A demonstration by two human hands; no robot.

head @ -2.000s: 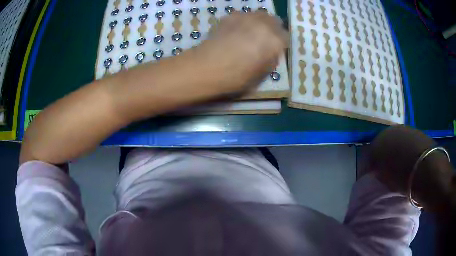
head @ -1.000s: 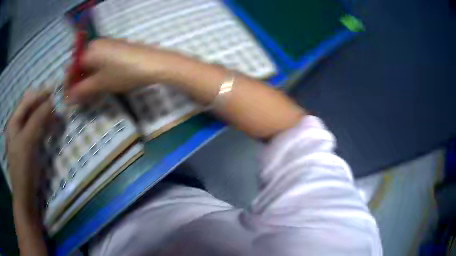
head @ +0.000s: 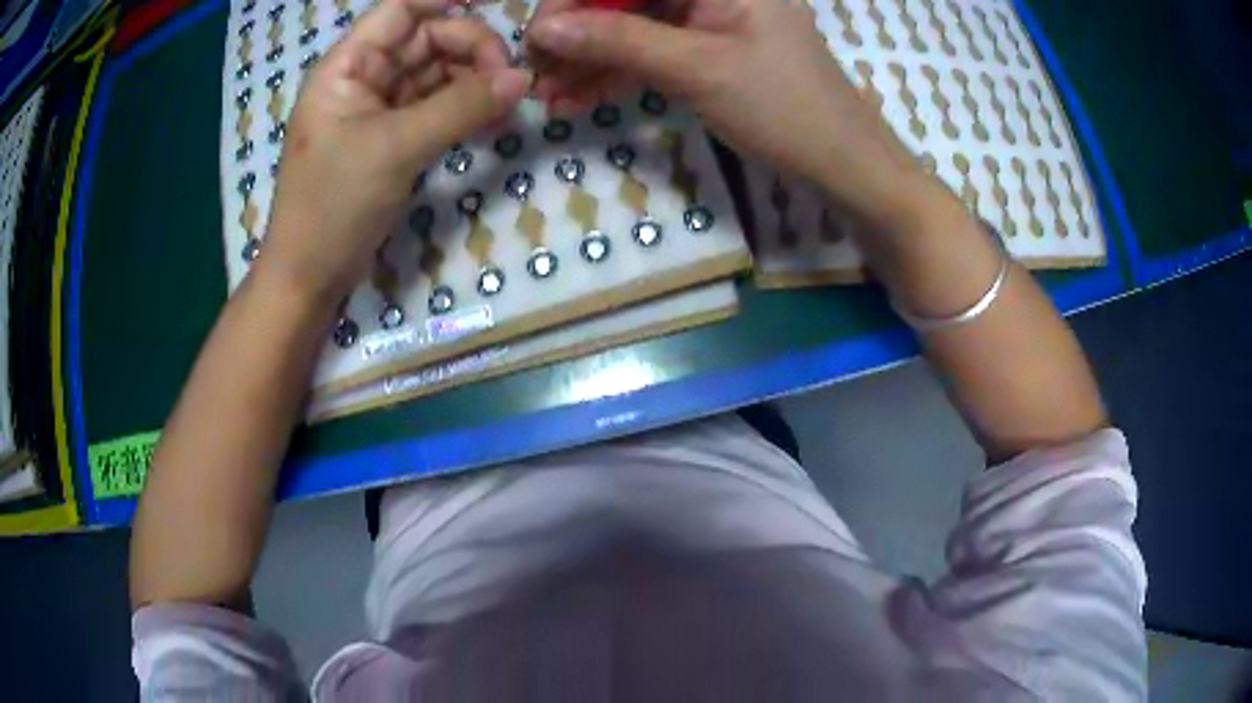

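Observation:
The working tray (head: 604, 294), white with a tan edge, holds rows of small silver speaker units with dark rims and lies under both hands. My left hand (head: 391, 131) is above its upper middle, thumb and fingertips pinched together. A tiny dark and silver piece (head: 526, 61), apparently a speaker unit, shows between the fingertips of both hands, mostly hidden. My right hand (head: 687, 62), wrist in a silver bangle, meets it from the right. It holds a red test probe (head: 614, 4), cut off by the top edge.
A second tray (head: 947, 83) with tan dumbbell-shaped slots lies at right. A lower tray (head: 687, 313) shows beneath the working tray. Pale labels (head: 460, 323) are on the near edge. Blue tape (head: 604, 416) edges the green worktop. A green label (head: 124, 464) and yellow tape (head: 62, 343) are at left.
The view has swung back to face the trays. My left hand has moved up to meet my right hand, which still holds the red probe. Their fingertips are now together.

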